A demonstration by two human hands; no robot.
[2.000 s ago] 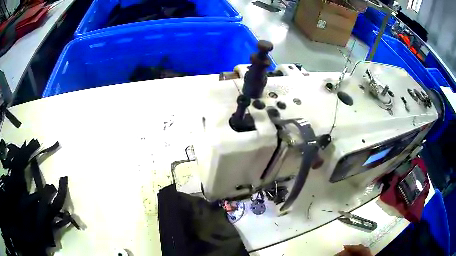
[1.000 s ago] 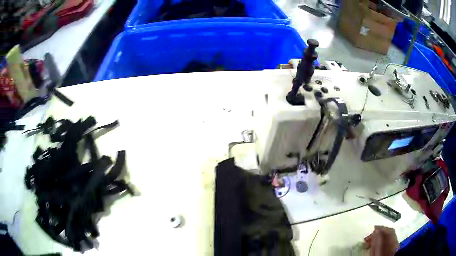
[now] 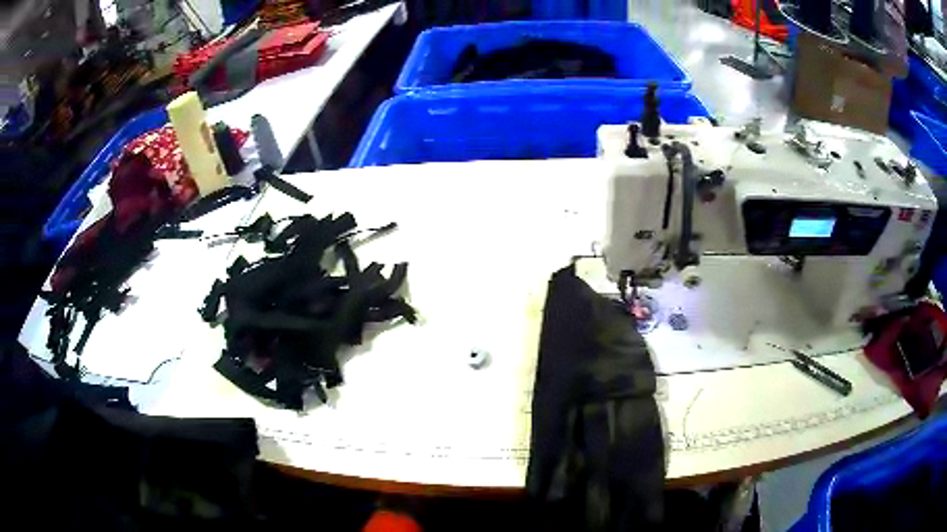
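The dark camouflage panel (image 3: 597,400) lies left of the needle area and hangs over the table's front edge. The white sewing machine (image 3: 680,197) stands at right with its screen lit; the presser foot (image 3: 631,289) is by the panel's upper right side. A small pale bobbin (image 3: 479,357) sits on the table left of the panel. Black webbing straps (image 3: 301,301) lie in a loose pile further left. Neither of my hands can be made out. A small pale blurred shape shows under the table edge, right of the panel; I cannot tell what it is.
Thread snips (image 3: 822,372) lie right of the needle. A phone (image 3: 922,348) rests on red cloth (image 3: 929,397) at the right end. Blue bins (image 3: 415,130) stand behind the table and at lower right. A cream upright item (image 3: 197,143) stands far left.
The view has swung left and widened, so the machine appears smaller and more of the table's left side and front edge shows. The hand seen earlier at bottom right is no longer visible there.
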